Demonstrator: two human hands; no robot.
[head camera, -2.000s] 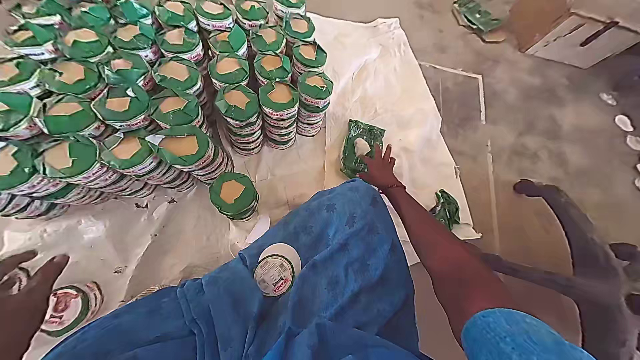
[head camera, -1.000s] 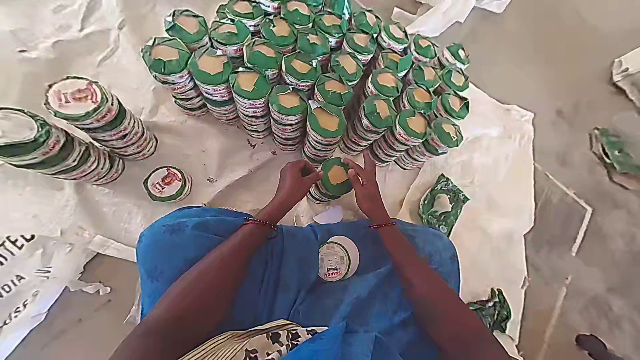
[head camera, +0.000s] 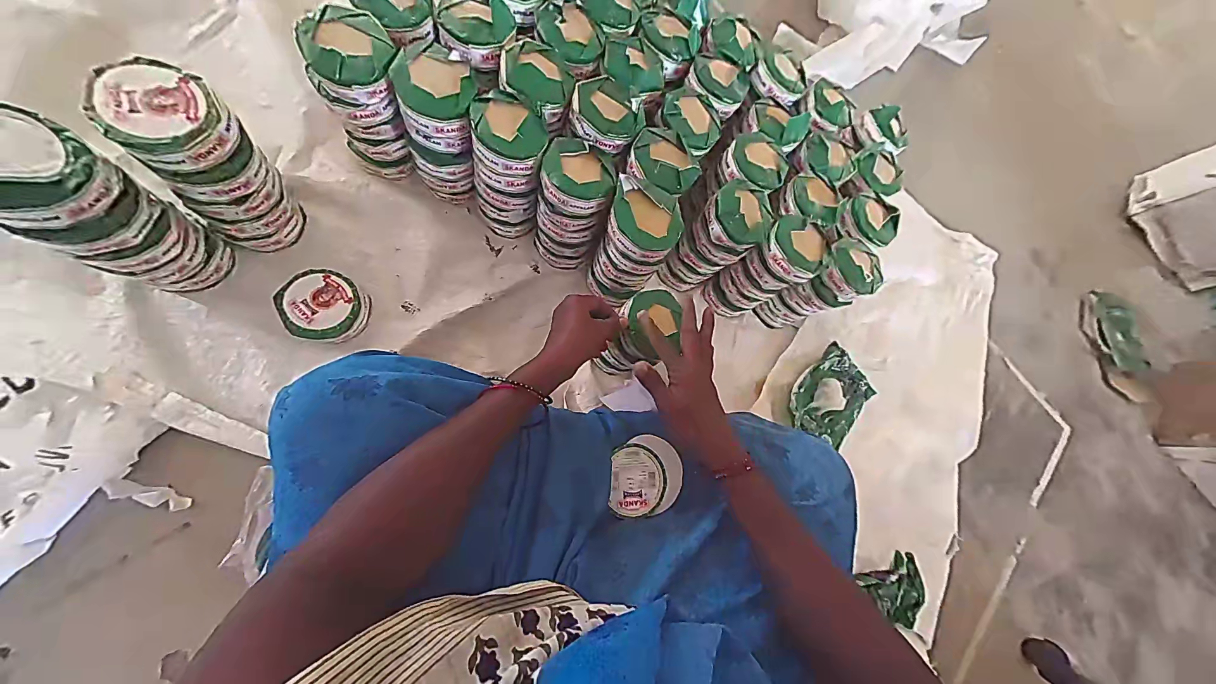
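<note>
My left hand (head camera: 581, 331) is at the left edge of a short stack of round green-and-white packs (head camera: 655, 318), its fingers bent together; whether something thin is between them cannot be told. My right hand (head camera: 686, 380) has its fingers spread over the right side of the same stack, touching its green top with the tan patch. A round white-and-green printed label or lid (head camera: 646, 475) lies on the blue cloth over my lap. A single round pack (head camera: 321, 304) with a printed white top sits on the sheet to the left.
Many tall stacks of round packs (head camera: 508, 119) stand close together beyond my hands. Two more stacks with white tops (head camera: 157, 100) lean at the left. A green plastic packet (head camera: 829, 394) lies right of my lap on the white sheet (head camera: 926, 380). A box (head camera: 1178, 218) stands far right.
Two seconds ago my right hand was on the green packet and my left hand was near the printed pack; both are now at the short stack. The view has swung left.
</note>
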